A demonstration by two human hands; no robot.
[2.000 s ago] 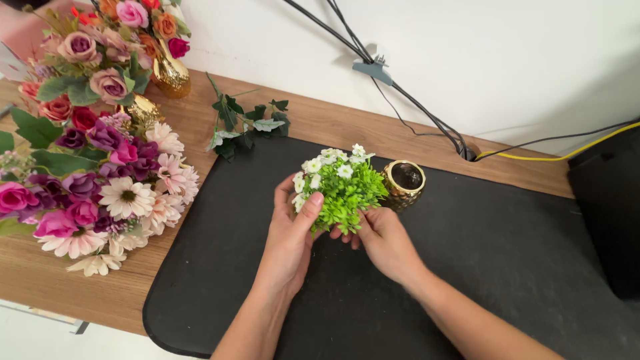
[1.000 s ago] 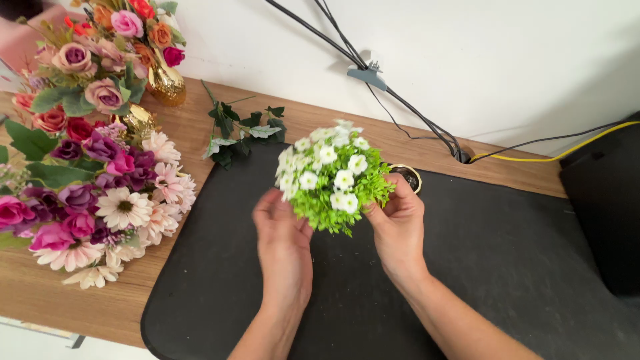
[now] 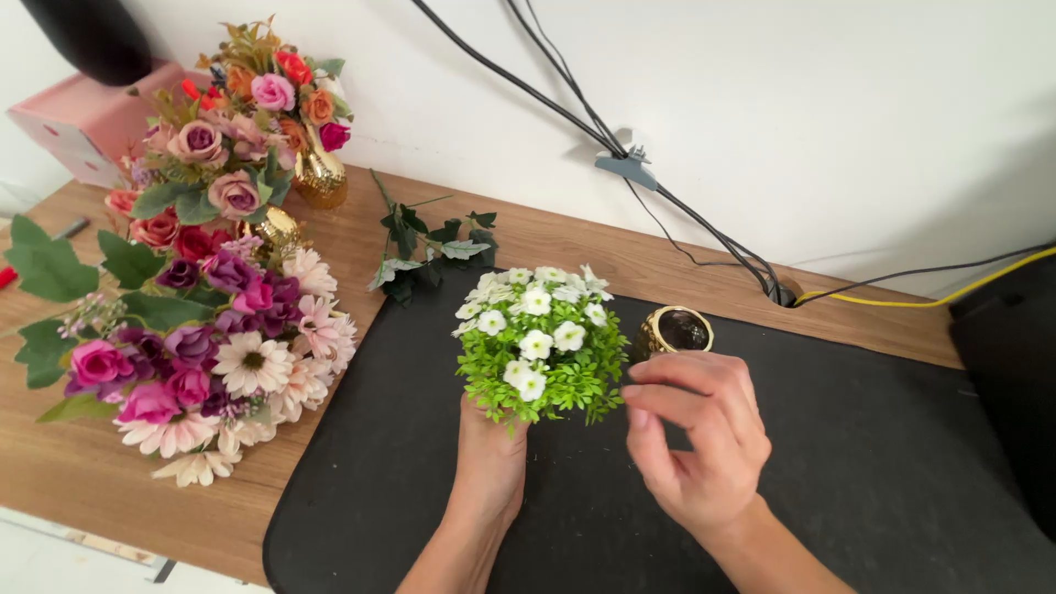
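Note:
A rounded bunch of artificial white flowers with bright green leaves point(image 3: 540, 351) is held up above the black desk mat point(image 3: 594, 511). My left hand point(image 3: 492, 445) grips it from below; the fingers are hidden under the foliage. Just right of the bunch, my right hand point(image 3: 701, 433) has bent, parted fingers and holds nothing. Its fingertips are close to the leaves; whether they touch cannot be told. Behind this hand stands a gold vase point(image 3: 676, 330) with an open round mouth, its lower part hidden.
Artificial bouquets of purple, pink and cream flowers point(image 3: 252, 363) and of roses point(image 3: 202, 144) fill the left side, with gold vases point(image 3: 322, 177) among them. A dark green leafy sprig point(image 3: 429, 239) lies at the mat's back edge. Cables point(image 3: 709, 227) run down the wall; a black object point(image 3: 1011, 363) stands right.
The bunch has been turned and now stands more upright over my left hand. My right hand has come off it and moved slightly right.

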